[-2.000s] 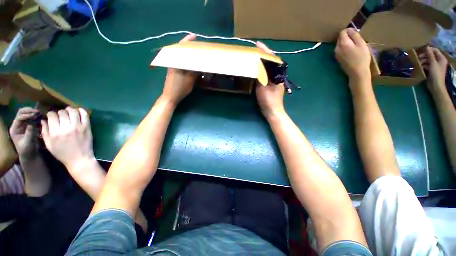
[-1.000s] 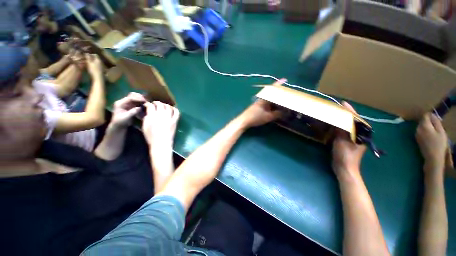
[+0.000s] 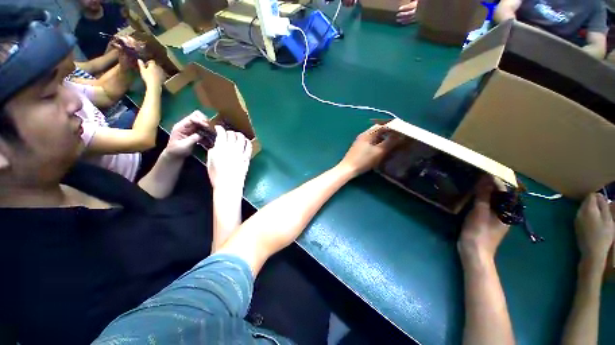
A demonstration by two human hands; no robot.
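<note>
A small brown mailer box point(image 3: 421, 191) is on the green table in front of me, its lid point(image 3: 453, 149) partly raised over the opening. Dark items, with something shiny, show inside. My left hand point(image 3: 367, 149) holds the box's left end, fingers at the lid edge. My right hand point(image 3: 484, 219) holds its right end. A black cable bundle point(image 3: 510, 206) sticks out at the right end beside my right hand, its loose plug ends hanging over the table.
A large open master carton point(image 3: 533, 128) stands behind the box. A white cord point(image 3: 337, 103) crosses the green table point(image 3: 350, 256) from a white power strip point(image 3: 271, 20) beside a blue bin-like object point(image 3: 307, 42). A neighbour at left handles dark items at another small box point(image 3: 226, 94). Another person's hand point(image 3: 595, 222) is at right.
The view has turned left. The box lid is raised a little more, showing more of the dark contents. Both my hands still hold the box ends.
</note>
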